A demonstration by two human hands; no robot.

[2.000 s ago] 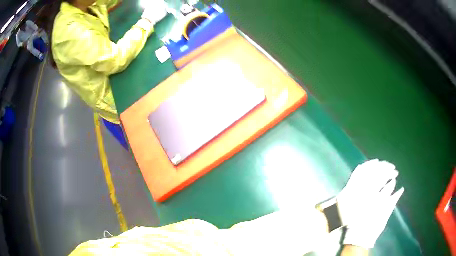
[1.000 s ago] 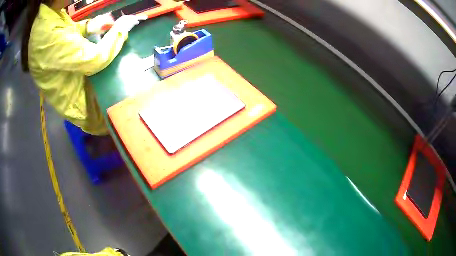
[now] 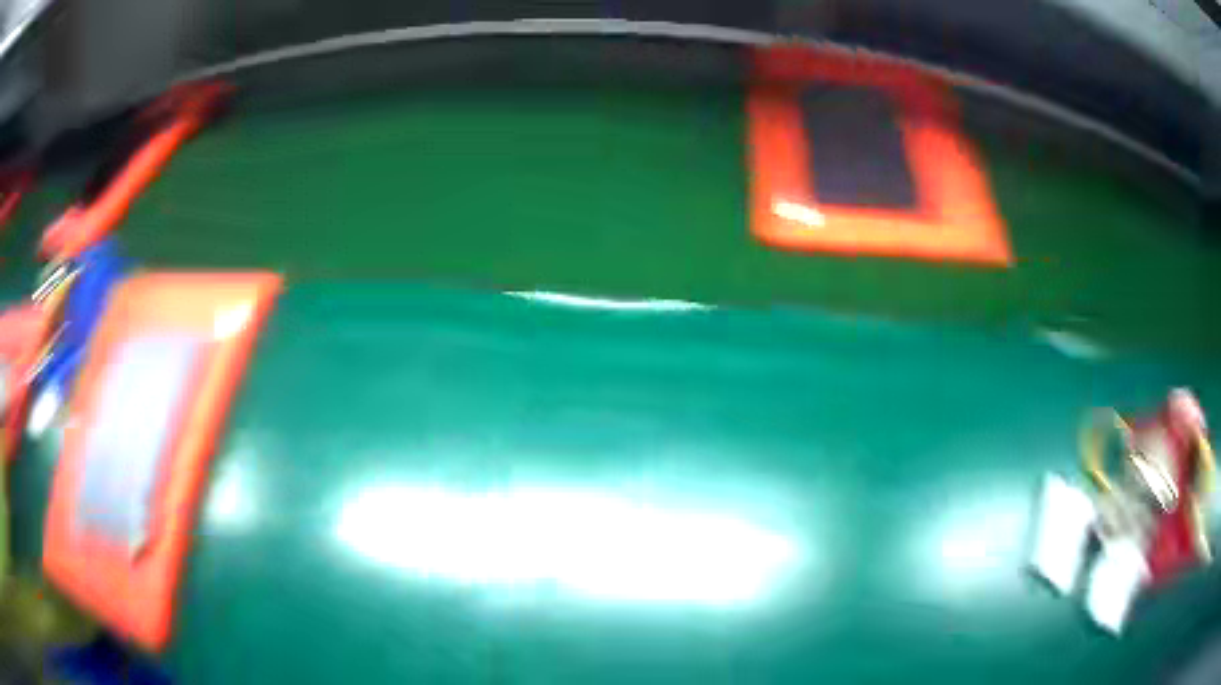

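Neither of my hands is in the picture. The frame is blurred. A tablet [image 3: 138, 428] lies with its pale face up on an orange-red foam pad [image 3: 190, 535] on the green bench [image 3: 536, 415] at the left. Another tablet [image 3: 860, 147], dark face up, lies on an orange-red foam pad [image 3: 964, 228] on the darker green conveyor belt [image 3: 509, 187] at the back right.
A blue tape dispenser [image 3: 89, 308] stands at the left behind the pad. More orange-red pads [image 3: 141, 167] show at the far left. A red item with yellowish rings [image 3: 1168, 488] stands at the right, beside small white pieces [image 3: 1062, 533].
The view has swung right, so the near tablet and pad now appear at the left edge and the belt pad nearer the middle. The red item has come into view. My gloved hand left the picture earlier.
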